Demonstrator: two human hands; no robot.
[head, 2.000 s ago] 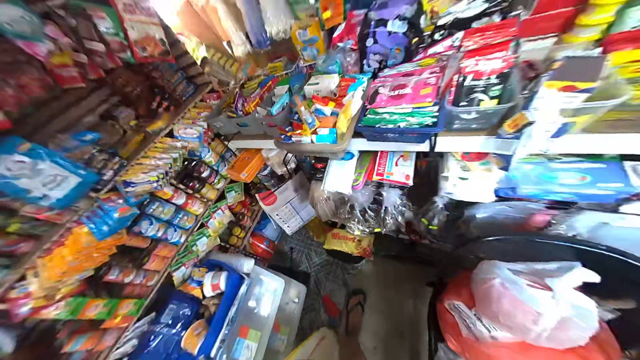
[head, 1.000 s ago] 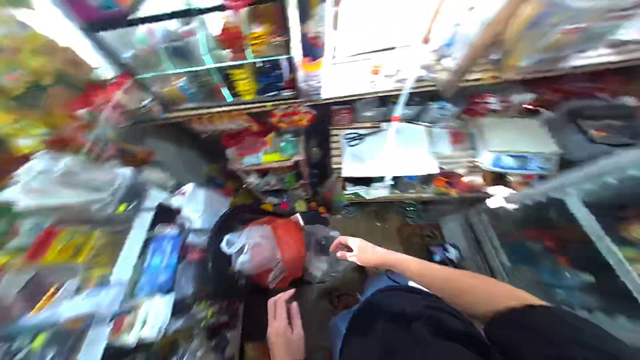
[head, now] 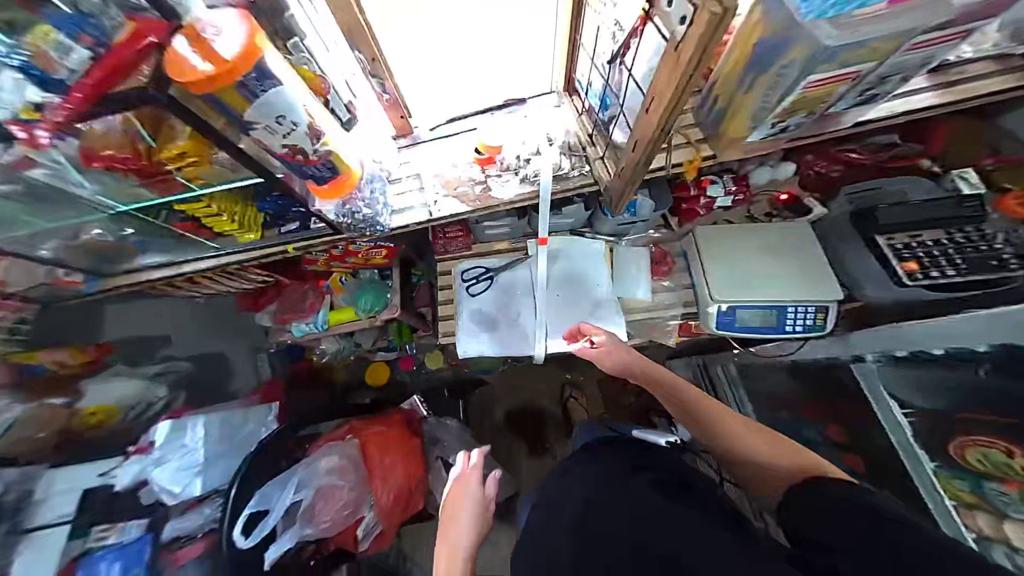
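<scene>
My right hand [head: 600,349] is at the lower edge of a white sheet [head: 578,280] on the slatted wooden counter; its fingers are curled, and whether it grips anything is unclear. Black-handled scissors [head: 488,276] lie on the paper's left part. A white strip with a red mark [head: 542,296] hangs down across the paper. My left hand [head: 469,496] is low in the view, fingers apart and holding nothing, just right of an orange plastic bag [head: 396,464] and a clear plastic bag [head: 320,496] in a black tub.
A digital scale [head: 764,264] and a keyed machine [head: 944,240] stand right of the paper. Glass cases of packets [head: 224,212] are at the left. A jar with orange lids [head: 264,104] leans near the bright window. A glass case [head: 904,432] borders the lower right.
The view has swung from the packed shelves to the counter with the scale. Since one second ago my right hand has come to the paper's lower edge.
</scene>
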